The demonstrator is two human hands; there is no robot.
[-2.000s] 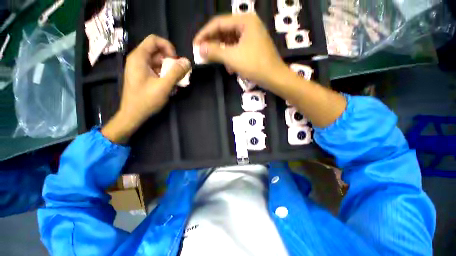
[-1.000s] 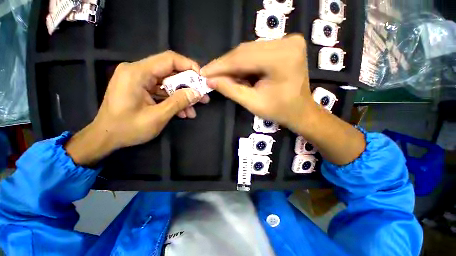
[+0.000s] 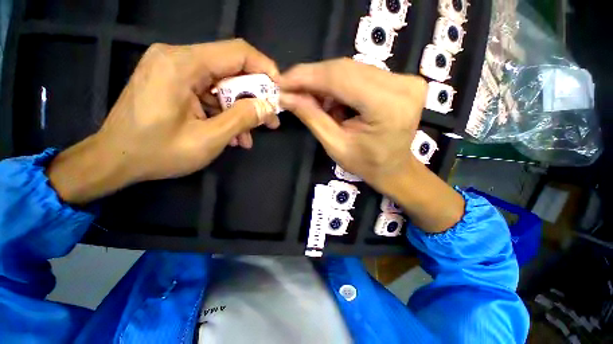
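Note:
My left hand [image 3: 181, 111] holds a pale pink watch body [image 3: 247, 86] between thumb and fingers, its back with the dark round sensor partly under my thumb. My right hand [image 3: 363, 111] pinches at the right edge of the watch body; any small part between those fingertips is hidden. Both hands are above the black compartment tray [image 3: 259, 232]. A pale strap with a row of slots [image 3: 316, 218] lies in the tray beside two watch bodies [image 3: 343, 196].
More watch bodies stand in columns in the right compartments [image 3: 439, 62]. A clear plastic bag of pink straps [image 3: 504, 80] with a white label lies right of the tray. A blue stool [image 3: 521, 232] and boxes are on the floor at the right.
Since two seconds ago my hands have come together, and my right fingertips now meet the watch body's edge. Since one second ago they barely differ; the view has shifted, and the left strap heap is out of view.

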